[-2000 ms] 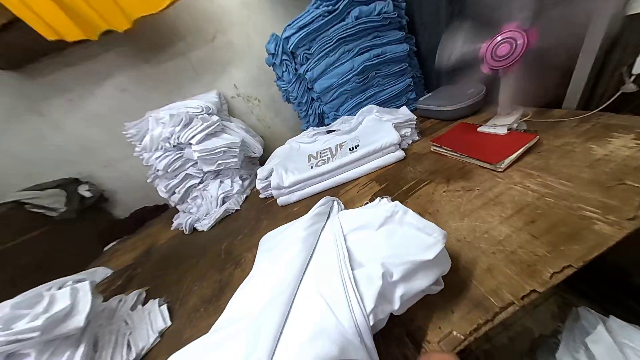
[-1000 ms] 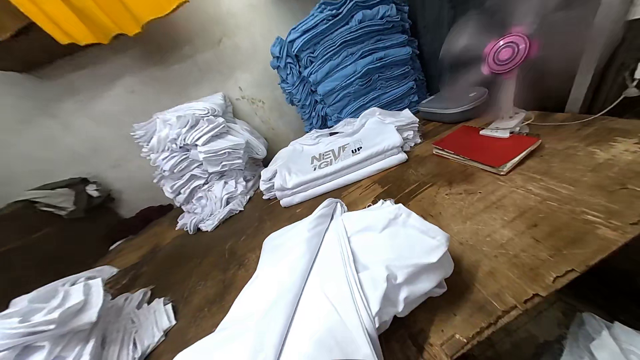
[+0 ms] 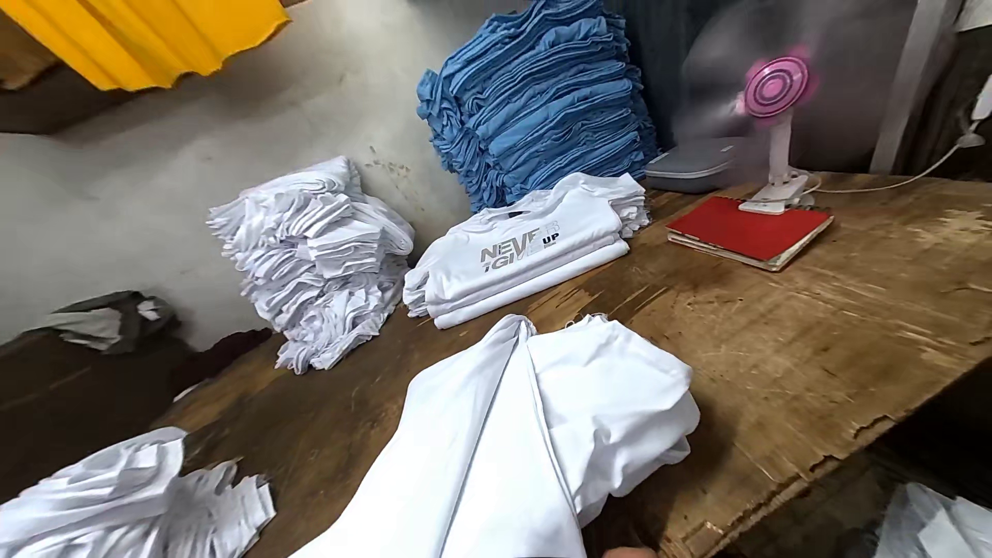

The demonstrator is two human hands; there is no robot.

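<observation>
A folded white cloth garment [image 3: 496, 465] lies across the wooden table [image 3: 775, 333] at the bottom centre, its bunched end pointing to the right. Only a fingertip of what seems to be my right hand [image 3: 629, 552] shows at the bottom edge, just right of the cloth; the rest is hidden below the view. My left hand is out of view. Beyond the garment lies a low pile of folded white printed T-shirts [image 3: 519, 256]. A tall pile of white cloth pieces [image 3: 318, 256] stands to its left, and more white cloth pieces [image 3: 132, 504] lie at the lower left.
A tall stack of blue cloth [image 3: 542, 101] stands at the back. To its right are a grey case [image 3: 690, 165], a red notebook [image 3: 752, 231] and a small clip fan [image 3: 777, 139] with blurred blades and a cord. Yellow cloth [image 3: 155, 39] hangs upper left. The table's right edge is chipped.
The fingertip at the bottom edge shows two seconds ago, is out of view one second ago, and shows again now. The white garment stays in much the same place.
</observation>
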